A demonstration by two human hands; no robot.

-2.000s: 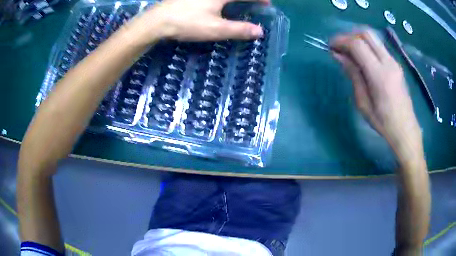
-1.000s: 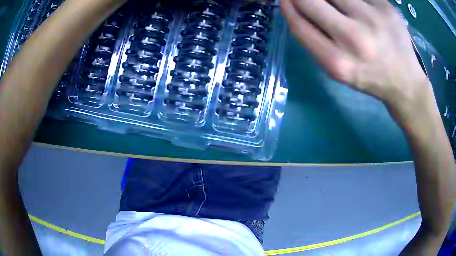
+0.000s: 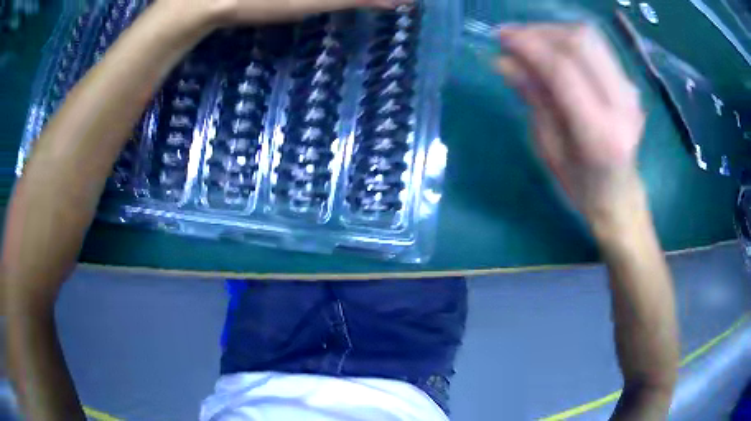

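Note:
The clear blister tray (image 3: 292, 238) lies on the green bench, its channels packed with dark round parts (image 3: 384, 140) on edge. My left hand (image 3: 288, 8) reaches across the tray's upper part, partly cut off by the top edge; its fingertips are at the top of the rightmost channel, and what they hold, if anything, is hidden. My right hand (image 3: 576, 107) is blurred, right of the tray, with fingers closed on the thin metal tweezers (image 3: 479, 30), which point left toward the tray's upper right edge.
A slim dark curved tool (image 3: 659, 78) lies on the bench at the right. A pale round part (image 3: 649, 12) lies at the upper right, near a curved clear plastic edge (image 3: 725, 25). The bench's pale front edge (image 3: 346, 274) runs below the tray.
Over the last second my right hand has moved from the tray's upper right edge to the right and down. The tray shows slightly lower and further left in the view.

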